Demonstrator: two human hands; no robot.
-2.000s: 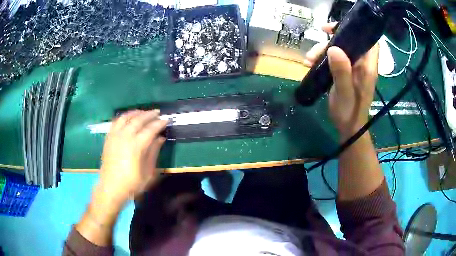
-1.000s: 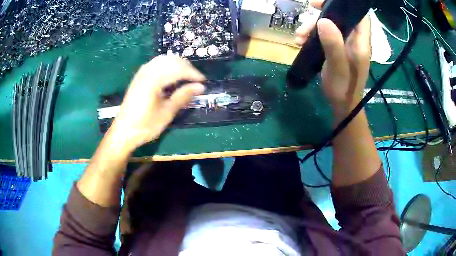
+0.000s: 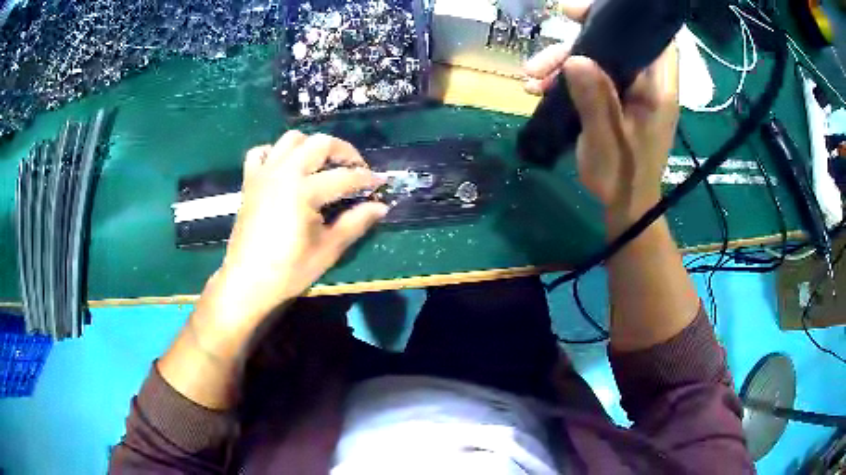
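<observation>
A white strip [image 3: 206,207] lies in the groove of the long black fixture [image 3: 431,206]. A round silver feature shows near the fixture's right end. My left hand [image 3: 301,199] is over the middle of the fixture, its thumb and fingertips pinched at a small silver fitting [image 3: 405,182] on the strip; the fingers partly hide it. My right hand [image 3: 621,121] holds the black electric screwdriver [image 3: 594,70] above the bench, right of the fixture, its lower end pointing down and left. The bit cannot be made out.
A black tray [image 3: 352,57] of silver fittings stands behind the fixture, beside the pale screw feeder [image 3: 464,42]. Finished strips [image 3: 57,227] lie at the left edge. A dark heap [image 3: 139,46] is at the back left. A black cord crosses my right forearm. A slim black tool [image 3: 796,176] lies right.
My left hand has moved from the strip's left part to the fitting near its right end. My right hand still holds the screwdriver, slightly lower and further left. The whole view has shifted somewhat.
</observation>
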